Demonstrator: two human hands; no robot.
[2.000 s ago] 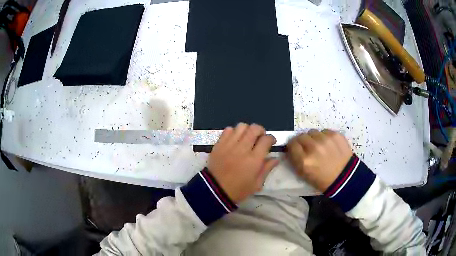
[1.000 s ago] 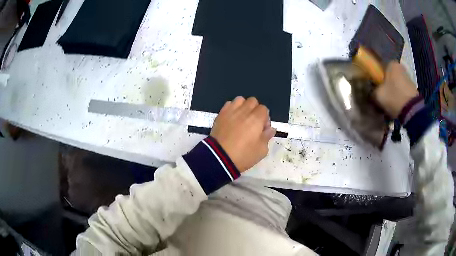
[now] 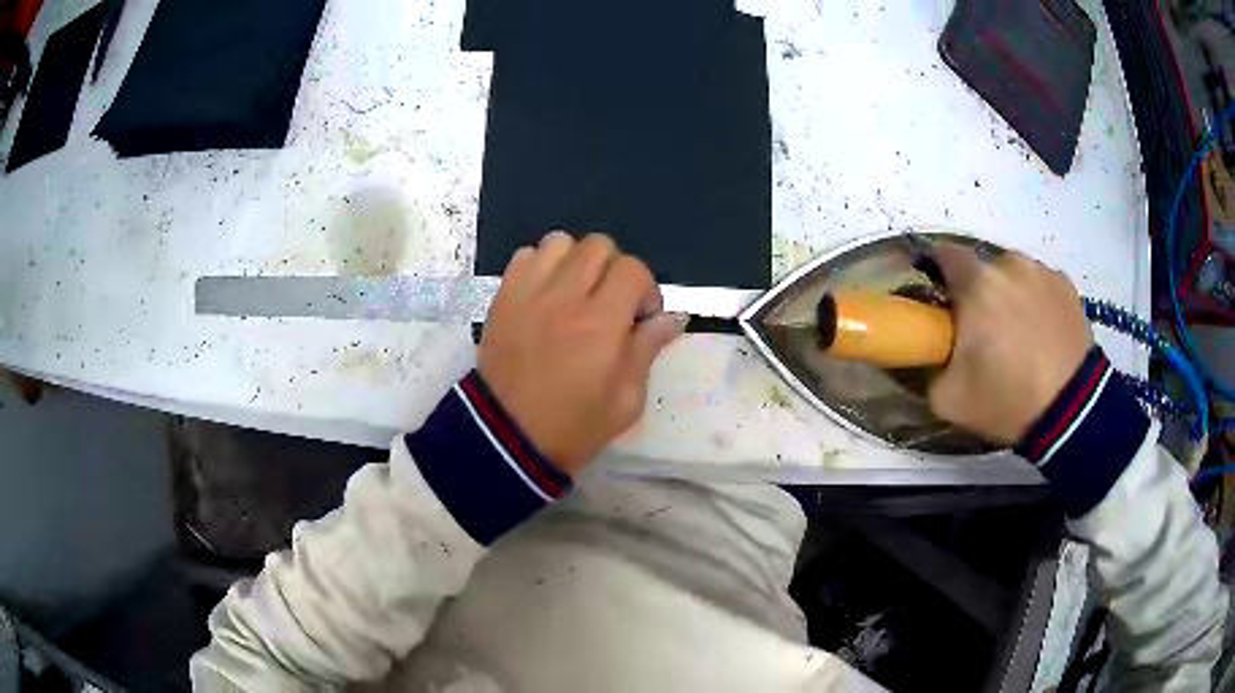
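A black fabric piece lies flat in front of me. A thin metal strip lies across its near end, and a narrow black folded edge shows along the strip's near side. My left hand presses down on the strip and folded edge, fingers bent; its fingertips are partly hidden. My right hand grips the orange handle of the iron. The iron lies on the table, its pointed tip to the left, at the right end of the folded edge.
A thick black fabric stack and a thin black piece lie at the far left. A dark pad lies at the far right. A blue coiled hose runs behind the iron. The white table's edge curves close to my body.
My right hand left the strip, took hold of the iron at the right and brought it left and nearer, tip to the folded edge. My left hand stays on the strip. The view has shifted.
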